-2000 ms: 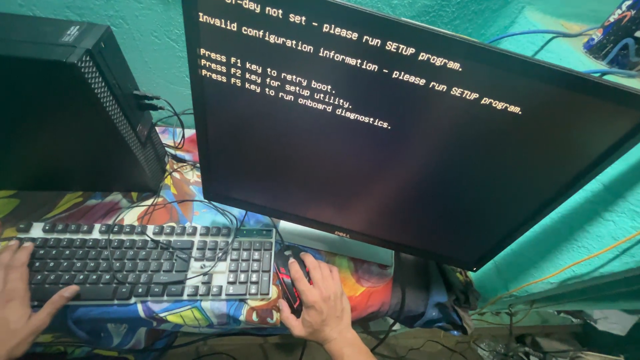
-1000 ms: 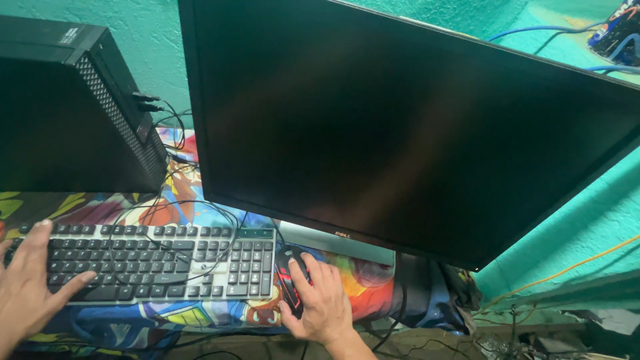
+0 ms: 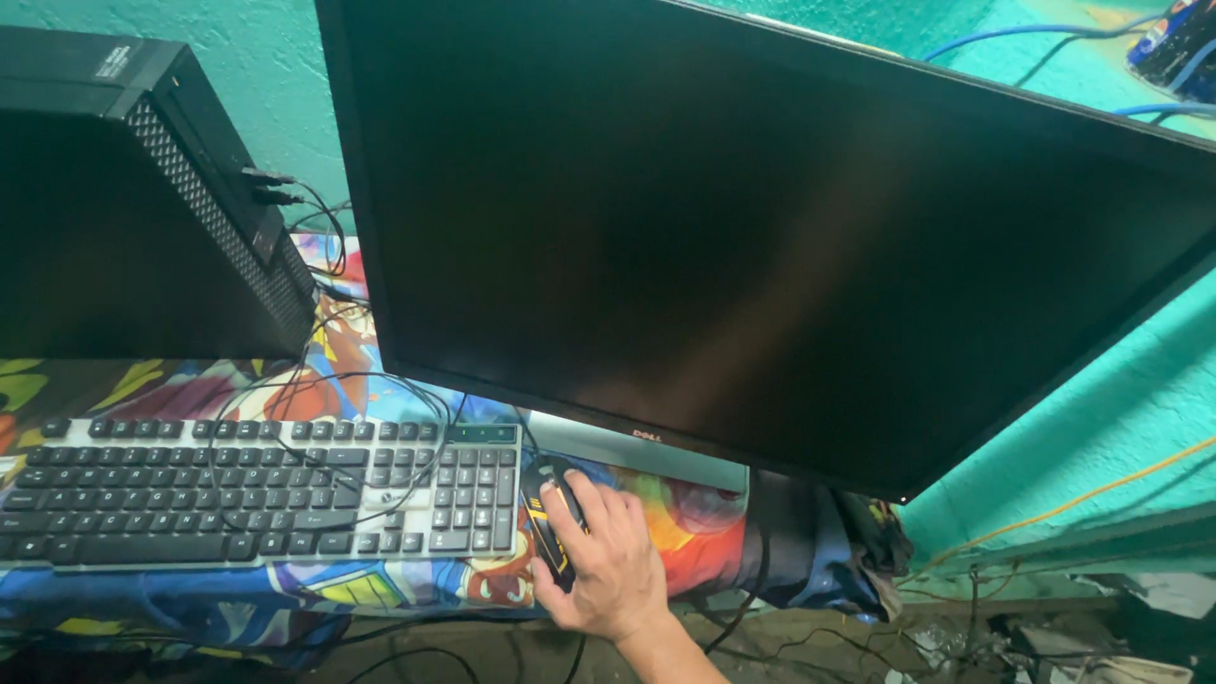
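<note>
My right hand (image 3: 608, 560) rests over a black computer mouse (image 3: 553, 522) with yellow-orange markings, fingers on its top and thumb along its left side. Left of the mouse lies a black and silver keyboard (image 3: 408, 518), with a thin black cable looped over its keys. Behind them a large Dell monitor (image 3: 722, 228) shows a dark screen. My left hand is out of view.
At the left stands a black desktop computer case (image 3: 228, 180) with cables plugged into its front. A colourful patterned cloth (image 3: 380, 584) covers the table. Blue cables (image 3: 1035, 33) run at the top right; more cables and debris lie below the table's edge.
The text on the monitor two seconds ago has gone and the screen is dark. My left hand, at the keyboard's left end before, has left the view. My right hand has stayed on the mouse.
</note>
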